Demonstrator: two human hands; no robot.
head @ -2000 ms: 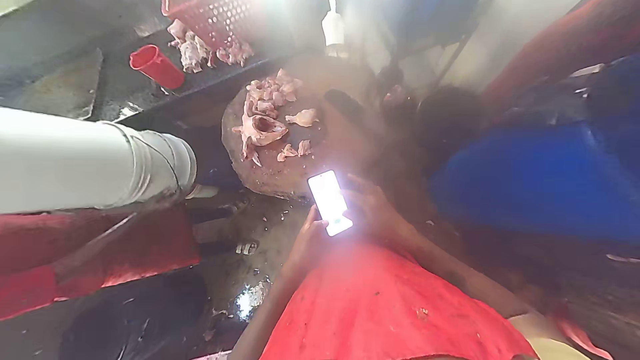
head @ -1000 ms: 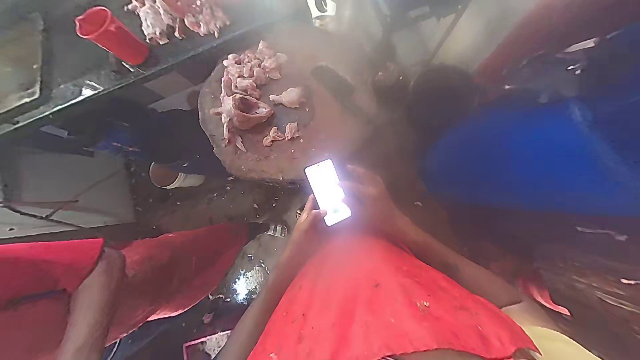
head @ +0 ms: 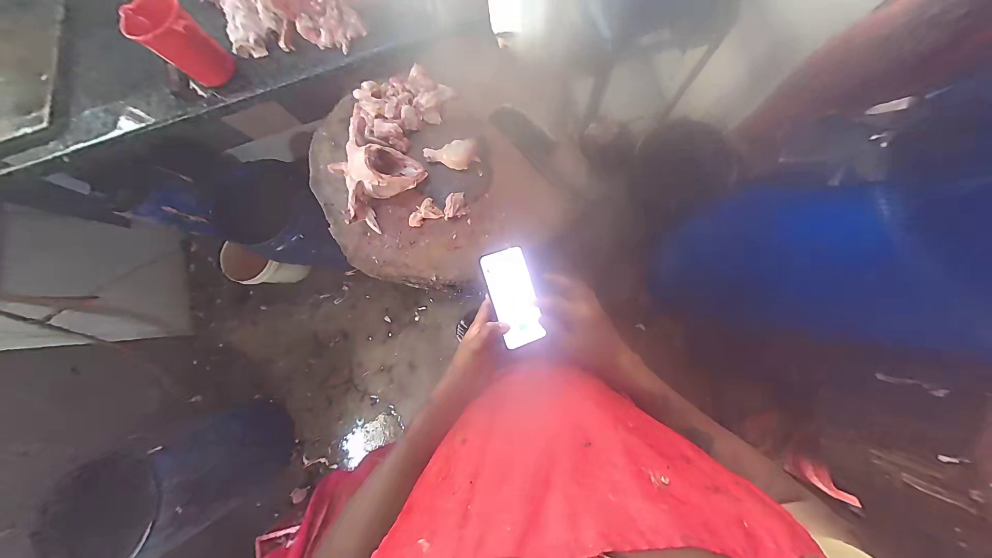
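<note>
A smartphone [head: 513,297] with a bright, glaring screen is held over my red apron [head: 566,465]. My left hand [head: 482,341] grips its lower left side, the thumb at the screen's bottom edge. My right hand [head: 577,318] is at the phone's right side, blurred by haze; whether it grips the phone is unclear. Beyond the phone stands a round wooden chopping block [head: 395,252]. On it lie an opened raw chicken carcass [head: 387,172], a pile of raw chicken pieces [head: 403,101], a drumstick [head: 457,154], two small pieces [head: 438,208] and what looks like a dark cleaver blade [head: 527,136].
A red plastic jug [head: 178,43] and more raw chicken [head: 291,23] are on the dark counter [head: 263,85] at upper left. A white bucket [head: 260,265] lies near the block on the wet floor [head: 333,372]. Large blue barrels [head: 806,263] stand at right.
The person in red at the left has left the view, as has the large white cylinder seen two seconds ago. My hands stay at the phone. The view has shifted somewhat.
</note>
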